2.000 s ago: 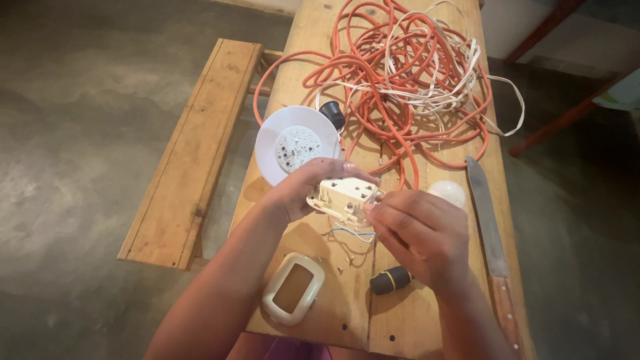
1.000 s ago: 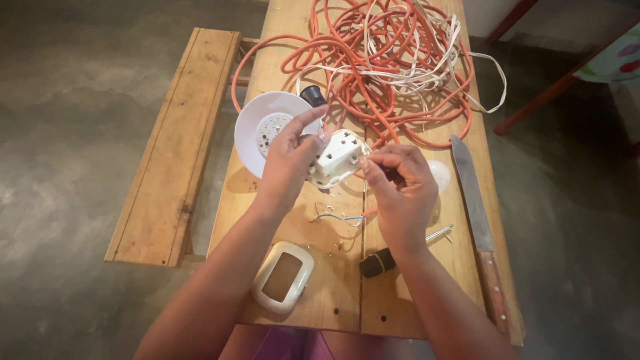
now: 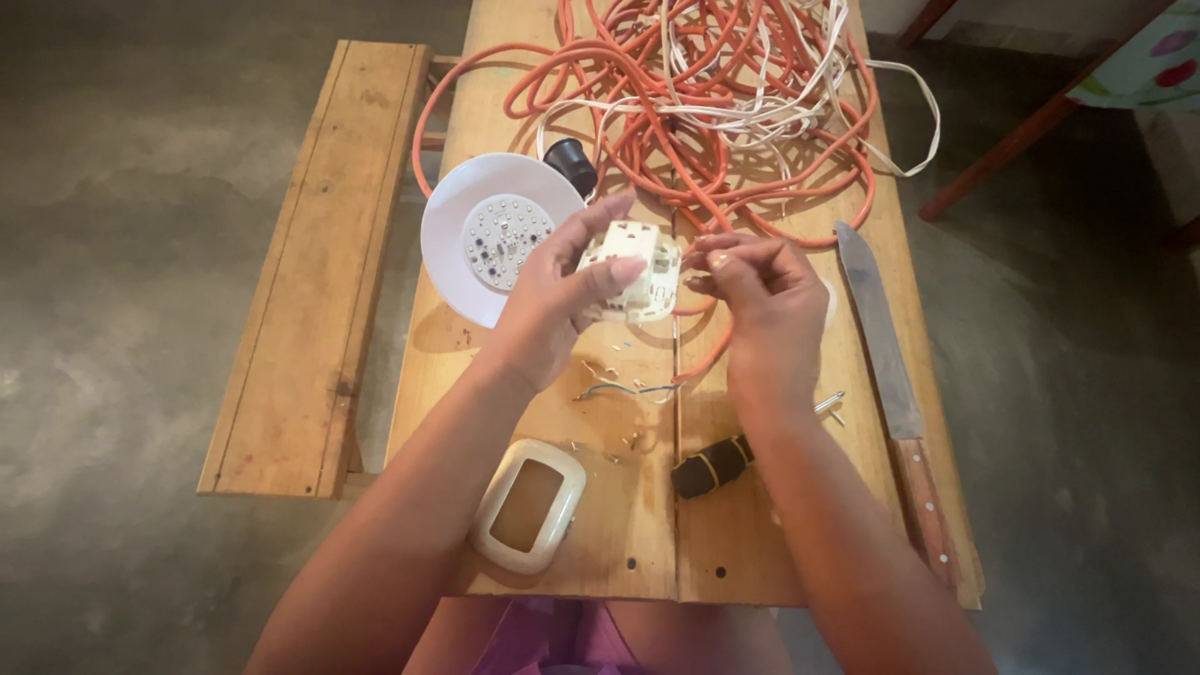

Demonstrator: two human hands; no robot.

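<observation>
My left hand (image 3: 572,291) grips a white plastic socket module (image 3: 637,272), its thumb across the front. Just to the right, my right hand (image 3: 773,305) has its thumb and fingertips pinched together; whether something small is between them cannot be told. Below the module lie the stripped wire ends (image 3: 628,386) of an orange cable, with several small screws (image 3: 615,457) nearer me. A cream cover frame (image 3: 529,506) rests at the lower left. The black and yellow screwdriver (image 3: 712,466) is partly hidden by my right forearm.
A white LED lamp (image 3: 503,239) with a black lamp holder (image 3: 570,166) stands behind my left hand. Tangled orange cable (image 3: 656,141) and white cord (image 3: 905,122) cover the table's far part. A large knife (image 3: 877,319) lies along the right edge. A wooden bench (image 3: 309,272) is at left.
The socket module has been turned in my left hand, whose thumb now lies across it. My right hand has moved slightly away from the module's edge.
</observation>
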